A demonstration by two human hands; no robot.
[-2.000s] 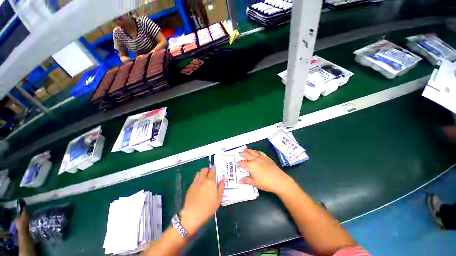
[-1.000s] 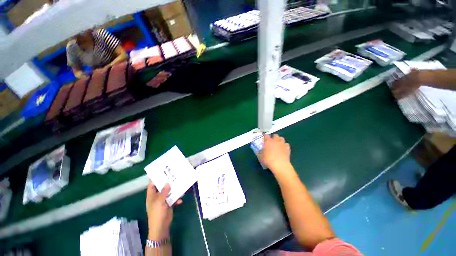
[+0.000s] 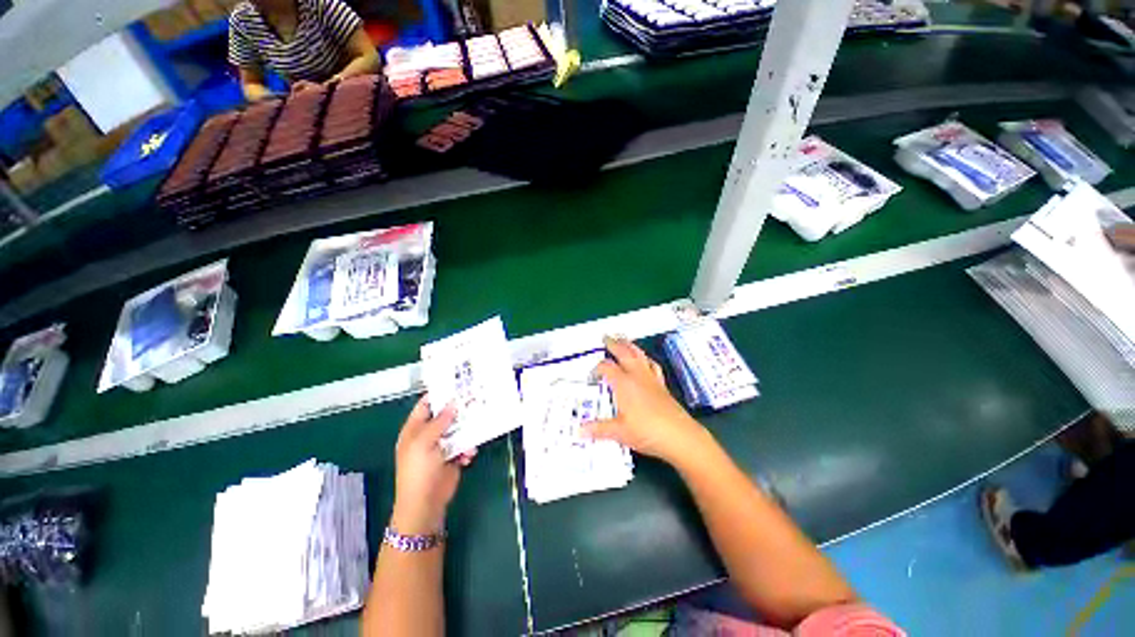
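My left hand (image 3: 429, 467) holds a white leaflet (image 3: 471, 386) up by its lower edge, left of the leaflet pile. My right hand (image 3: 641, 404) lies on the right side of the white leaflet pile (image 3: 566, 454), fingers spread over its upper part; whether it grips a sheet cannot be told. A small pile of blue-bordered insert cards (image 3: 712, 365) lies right of my right hand, by the foot of the white post. A thick, loose white paper pile (image 3: 286, 548) lies at the lower left.
White packing trays (image 3: 361, 284) stand on the green belt behind the white rail (image 3: 311, 417). The frame post (image 3: 762, 162) slants up past the cards. Bagged black items (image 3: 40, 541) lie far left. A large paper stack (image 3: 1052, 317) with another person's hand is far right. A person sits across the line.
My right hand has moved left from the card pile onto the leaflet pile. My left hand still holds up a leaflet, now beside the pile. The view has shifted.
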